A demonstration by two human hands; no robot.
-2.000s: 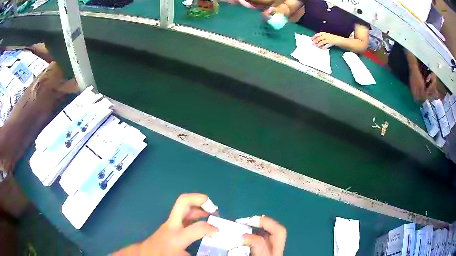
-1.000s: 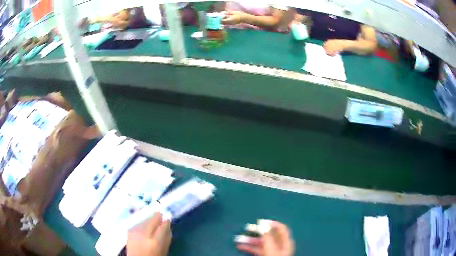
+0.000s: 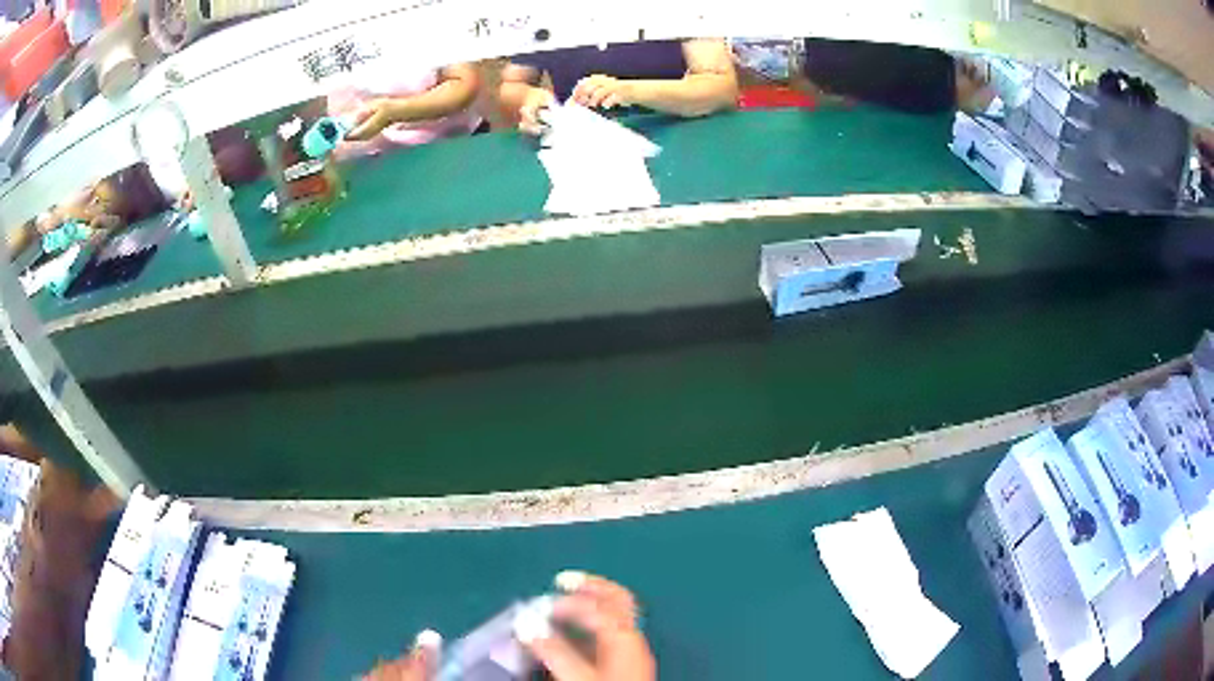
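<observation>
A light-blue and white carton (image 3: 490, 649), blurred, is between my two hands at the bottom edge, partly hidden by fingers and cut off by the frame. My left hand (image 3: 406, 661) is mostly out of the picture; its white-capped fingertip touches the carton's left end. My right hand (image 3: 597, 639), with white caps on thumb and finger, grips the carton's right end. Whether the carton is flat or opened is too blurred to tell. Two fanned stacks of carton blanks (image 3: 237, 609) lie at the lower left.
Erected cartons (image 3: 1045, 552) stand in rows at the right. A folded white paper (image 3: 885, 592) lies between them and my hands. One carton (image 3: 839, 273) is at the belt's far side (image 3: 533, 359). A pale rail (image 3: 639, 495) edges the bench. People work opposite; a brown box (image 3: 67, 545) is at left.
The view has turned right. My left hand has moved from the blank stacks to meet my right hand, with a carton now between them. A person opposite has lifted part of a white sheet.
</observation>
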